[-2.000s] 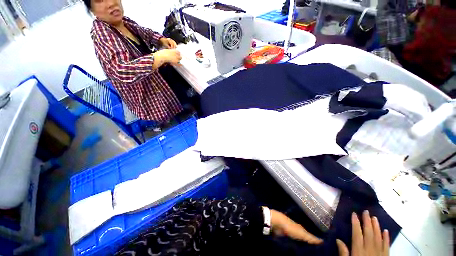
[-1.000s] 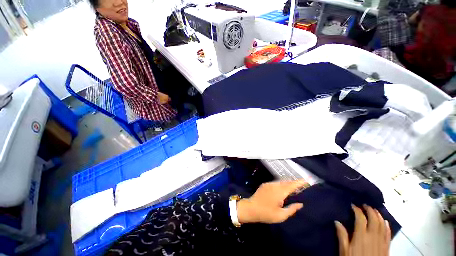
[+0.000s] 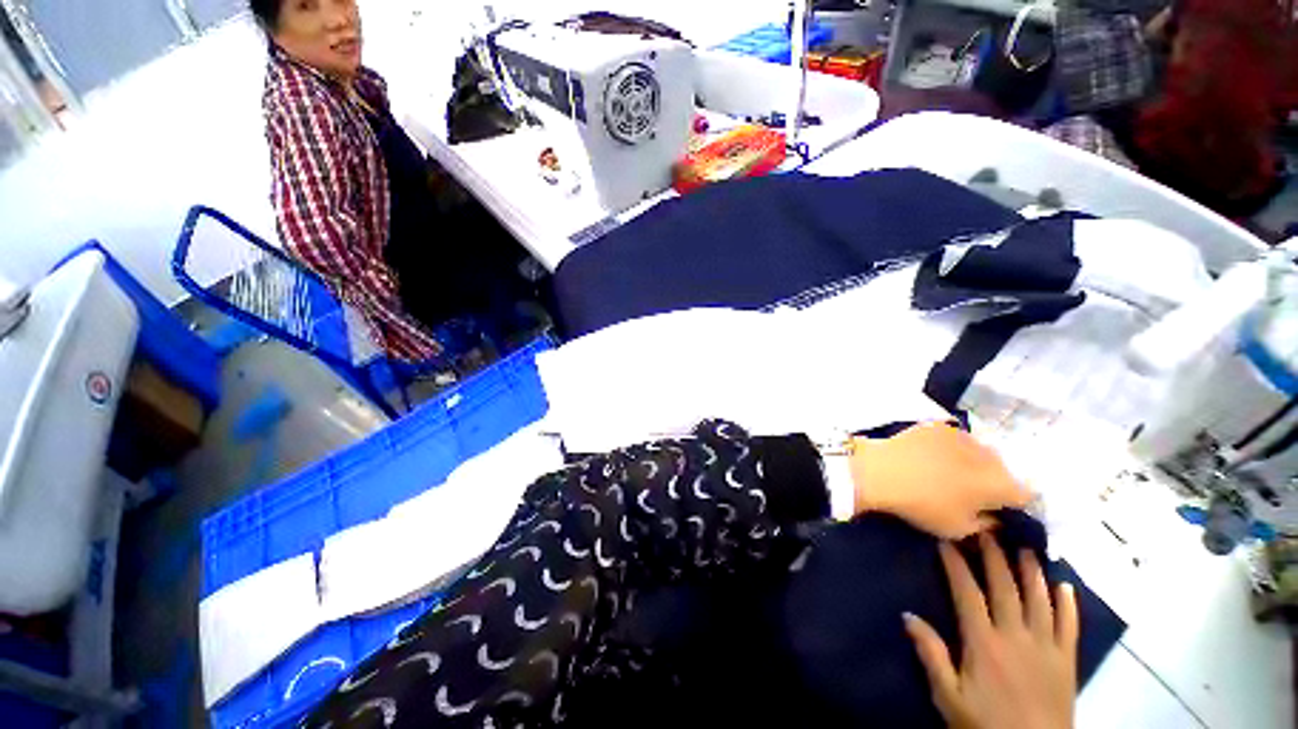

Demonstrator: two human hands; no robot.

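A navy panel (image 3: pixel 868 598) lies over my lap and the table's front edge. My left hand (image 3: pixel 940 477), with a white band at its wrist, reaches across from the left, its fingers bent down on a bunched part of the navy cloth; its fingertips are hidden. My right hand (image 3: pixel 1008 634) lies flat on the navy panel just below, fingers apart. A white panel (image 3: pixel 740 370) lies behind my left arm. A larger navy piece (image 3: pixel 769 235) lies beyond it. The sewing machine (image 3: pixel 1231 370) stands at the right, partly cut off.
A blue plastic crate (image 3: pixel 384 477) at the left holds stacked white pieces (image 3: pixel 413 541). A person in a checked shirt (image 3: pixel 320 171) is beyond a blue chair frame (image 3: pixel 271 313). Another machine (image 3: pixel 612 114) and a red tray (image 3: pixel 733 154) stand behind the navy cloth. More people are at the upper right.
My left hand came up from below the table edge, then moved right over the navy cloth beside my right hand. The cloth is bunched there. The other person's arms have lowered.
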